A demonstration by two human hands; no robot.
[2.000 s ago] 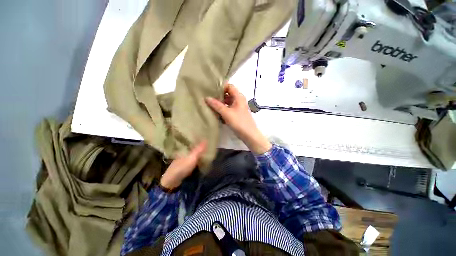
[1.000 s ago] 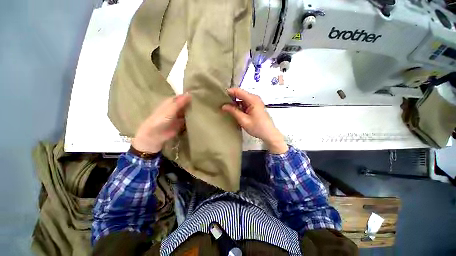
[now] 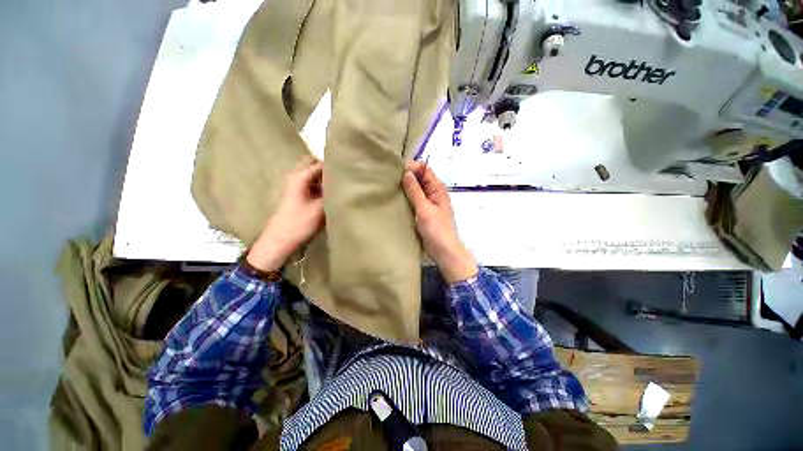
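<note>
A long khaki garment panel [image 3: 370,211] lies over the white table left of the machine head, its lower end hanging over the table's front edge towards my lap. My left hand [image 3: 298,210] holds the panel's left edge, its fingertips partly hidden at the cloth. My right hand [image 3: 431,211] pinches the right edge between thumb and fingers, near a seam line [image 3: 408,123] that runs up the cloth. The presser foot area [image 3: 458,128] of the sewing machine [image 3: 607,70] is lit violet, just right of the cloth.
A khaki garment pile [image 3: 97,352] hangs at the lower left. Folded khaki pieces [image 3: 766,216] sit at the table's right end. A small brown scrap [image 3: 601,172] lies on the machine bed. A wooden board [image 3: 629,388] is below the table at right.
The panel has turned from slanted and bunched to lying straighter towards my lap. My left hand has moved up from the lower end to the panel's left edge. My right hand stays at the right edge.
</note>
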